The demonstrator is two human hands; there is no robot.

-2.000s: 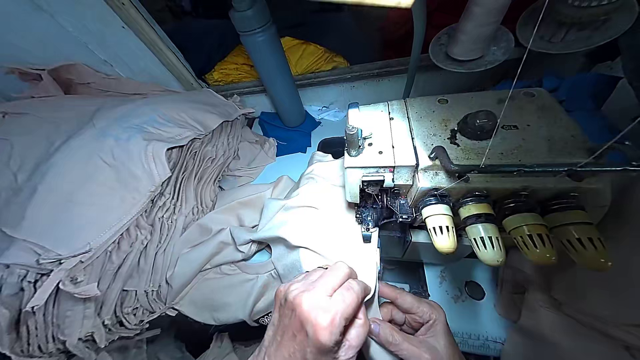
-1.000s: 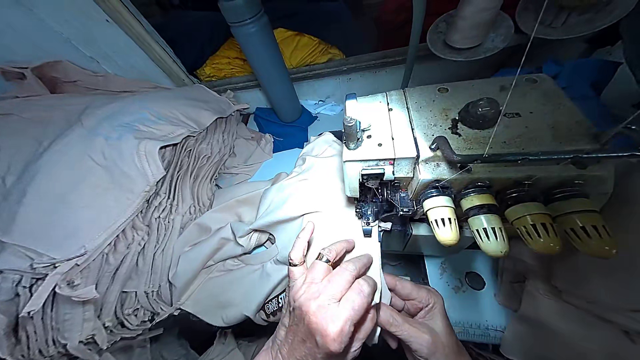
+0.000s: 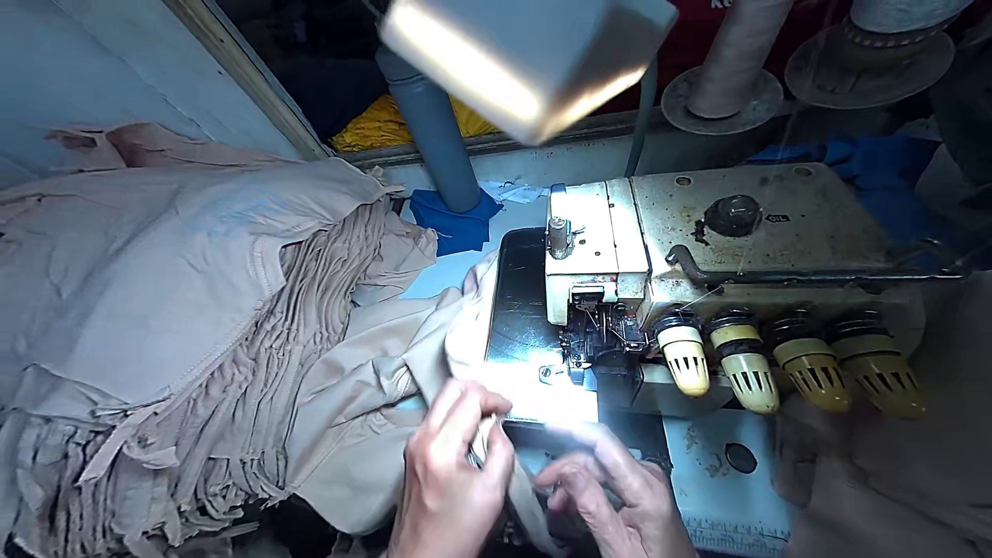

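An overlock sewing machine (image 3: 744, 225) stands right of centre, its presser foot area (image 3: 577, 364) lit by the lamp. In front of its black and metal work plate (image 3: 527, 302), my left hand (image 3: 461, 465) pinches the edge of a beige knit fabric piece (image 3: 372, 434) between thumb and fingers. The fabric lies left of the plate and hangs down between my hands. Close beside it on the right, my right hand (image 3: 612, 496) is blurred, its fingers curled near a hanging strip of the fabric; whether it grips anything is unclear.
A large stack of beige garments (image 3: 178, 287) fills the left side. A lamp (image 3: 527, 62) hangs above the machine. Behind are a grey pipe (image 3: 434, 132), a blue scrap (image 3: 457, 221) and thread cones (image 3: 732, 70). Yellowish tension knobs (image 3: 686, 360) jut from the machine's front.
The beige fabric has come off the work plate, baring it, and now lies to its left. My hands have moved apart, the left one now pinching the fabric edge. The view has shifted, showing the lamp.
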